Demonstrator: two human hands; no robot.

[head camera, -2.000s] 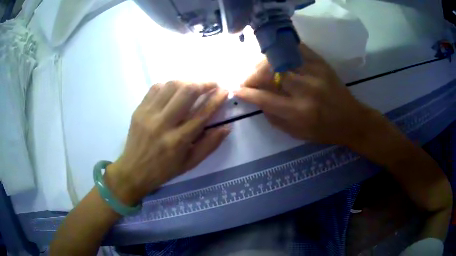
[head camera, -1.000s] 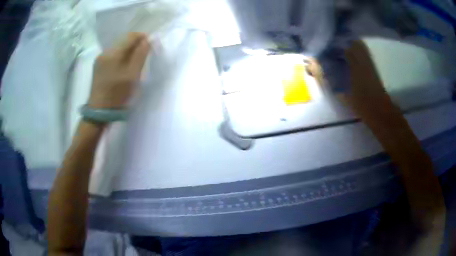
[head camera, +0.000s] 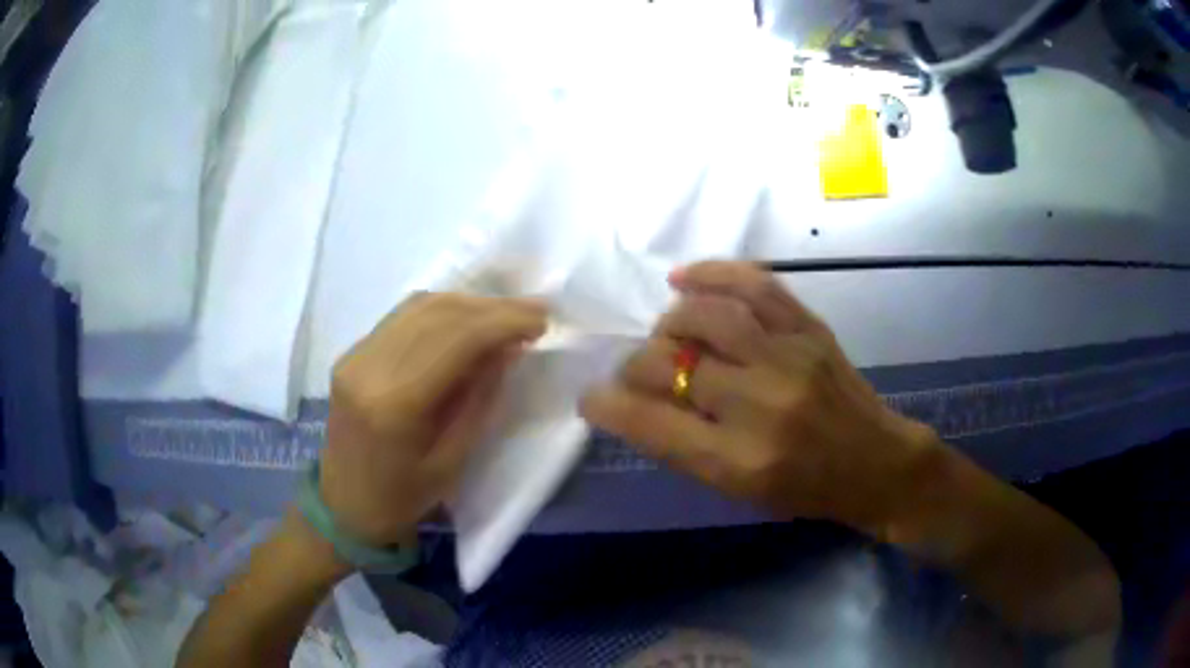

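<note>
A white garment piece (head camera: pixel 522 457) is held between my two hands over the table's front edge. One pointed end hangs down past the edge, and the rest spreads back over the table into the bright glare. My left hand (head camera: pixel 424 405), with a green bangle at the wrist, pinches its left part. My right hand (head camera: pixel 750 392), with a ring, pinches its right part. The sewing machine's needle area (head camera: pixel 861 59) is at the upper right, apart from the piece. A yellow sticker (head camera: pixel 854 154) lies beside it.
Stacked white pieces (head camera: pixel 124 170) and a folded white strip (head camera: pixel 274 222) lie at the left. A ruler band (head camera: pixel 1018 402) runs along the front edge. A dark stubby cylinder (head camera: pixel 980 121) stands right of the sticker. A crumpled white heap (head camera: pixel 118 594) is below the table at lower left.
Both hands have moved to the front edge, away from the needle area and the left pile, and now hold a white piece between them. The view has shifted, with the machine now further right.
</note>
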